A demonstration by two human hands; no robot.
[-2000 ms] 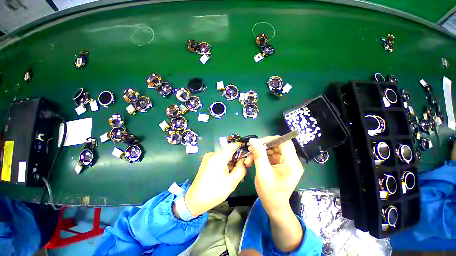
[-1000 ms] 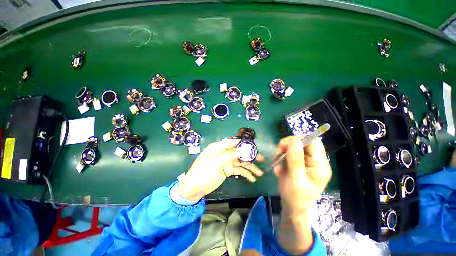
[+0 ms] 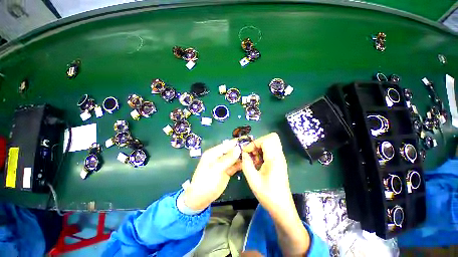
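My left hand (image 3: 213, 170) holds a small round watch housing assembly (image 3: 243, 139) in its fingertips, above the near part of the green surface. A dark, copper-coloured round part (image 3: 242, 131) shows at its far side. My right hand (image 3: 269, 168) meets the left, its thumb and fingers closed at the unit's near right side. The fingers cover much of the unit. The tweezers cannot be made out. A black parts box (image 3: 331, 126) with small white parts (image 3: 305, 127) stands right of my right hand.
Many similar units (image 3: 181, 126) lie across the green surface (image 3: 211, 75). A tall black compartment tray (image 3: 357, 165) with ringed cases stands at right. A black equipment box (image 3: 31, 145) and white paper slip (image 3: 82, 137) are at left. Crinkled plastic bags (image 3: 326, 213) lie near my lap.
My right hand moved out toward the parts box with the tweezers, then back to the held unit; the tweezers are no longer visible. Units along the far side have shifted left.
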